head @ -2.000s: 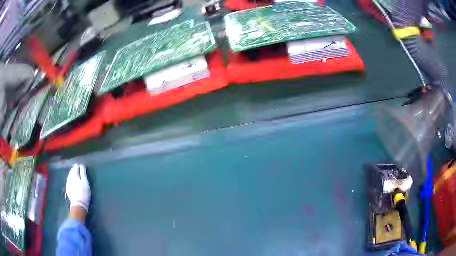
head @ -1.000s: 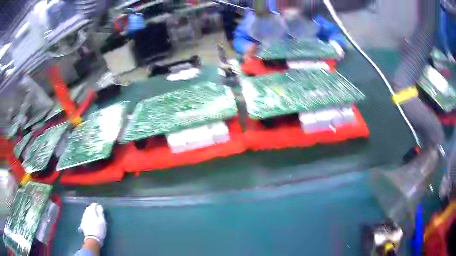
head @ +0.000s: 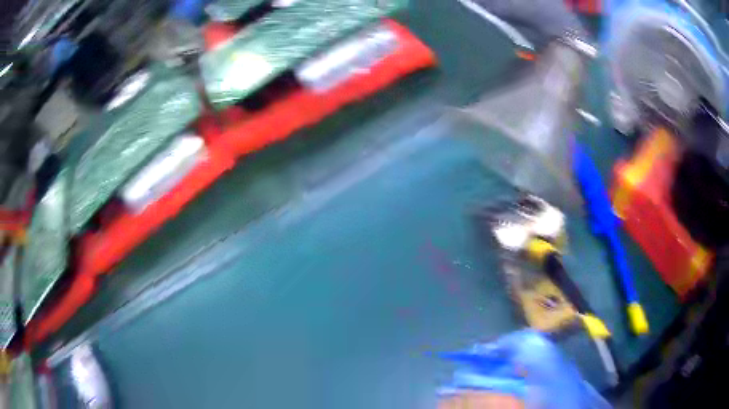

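Note:
My left hand (head: 88, 377), in a white glove, is a blurred shape at the lower left edge of the mat, cut off by the bottom edge; its fingers cannot be made out. My right hand (head: 481, 400) shows only as a strip of bare skin below a blue sleeve (head: 531, 369) at the bottom edge; its fingers are out of the picture. The soldering iron (head: 569, 284), black with yellow bands, rests in its stand (head: 519, 225), beyond my right sleeve. A brass-yellow tray (head: 546, 303) is beside it.
Green boards (head: 132, 148) with silvery heatsinks (head: 164, 172) lie on red pads (head: 160, 200) along the far side. A translucent fume hood (head: 531, 120) hangs behind the stand. A blue tool (head: 611, 240) with a yellow end, a red box (head: 659, 224) and a round grey disc (head: 667, 68) are at right.
The view has swung right and tilted. The stand and iron now sit further left in the picture, and my left hand is at the bottom left corner. My right sleeve and some skin have come into view.

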